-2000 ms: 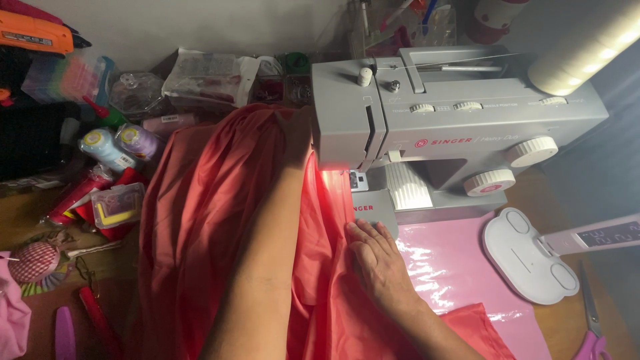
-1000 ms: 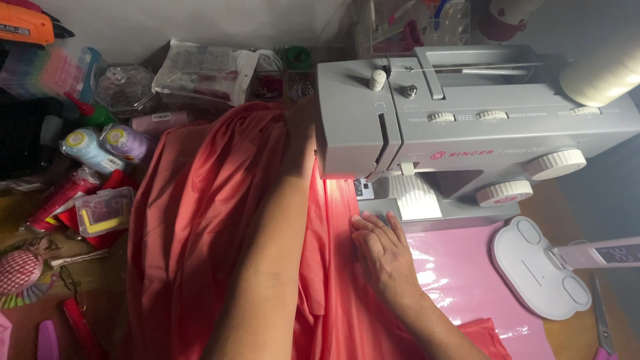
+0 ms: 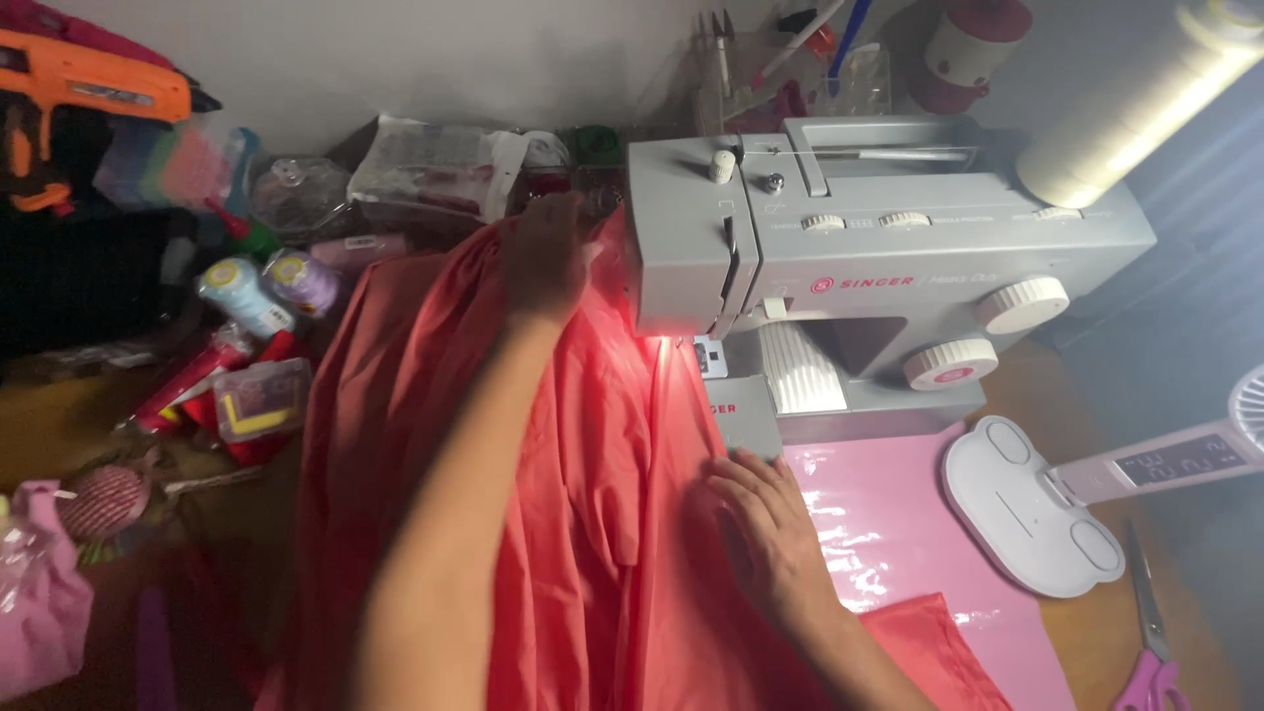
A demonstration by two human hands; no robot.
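A large coral-red fabric [image 3: 583,474] lies in long folds over the table and runs under the needle area of a grey Singer sewing machine [image 3: 889,237], whose lamp lights it. My left hand [image 3: 543,257] is on the bunched fabric behind and left of the machine head; it is blurred and dim, its fingers hard to make out. Near the front edge of the machine bed, my right hand [image 3: 765,523] rests on the fabric with its fingers fairly close together and bent. The needle and presser foot are mostly hidden. A large cream thread cone [image 3: 1136,109] stands at the machine's right end.
Thread spools [image 3: 247,296], a small plastic box [image 3: 262,400] and a pincushion [image 3: 107,499] lie at the left, near an orange glue gun [image 3: 94,79]. At the right are a white lamp base [image 3: 1032,509] and purple-handled scissors [image 3: 1150,632]. A pink glossy mat [image 3: 889,533] lies below the machine.
My left hand, earlier mostly hidden beside the machine head, now shows farther left on the fabric. My right hand has come a little toward me, away from the needle area.
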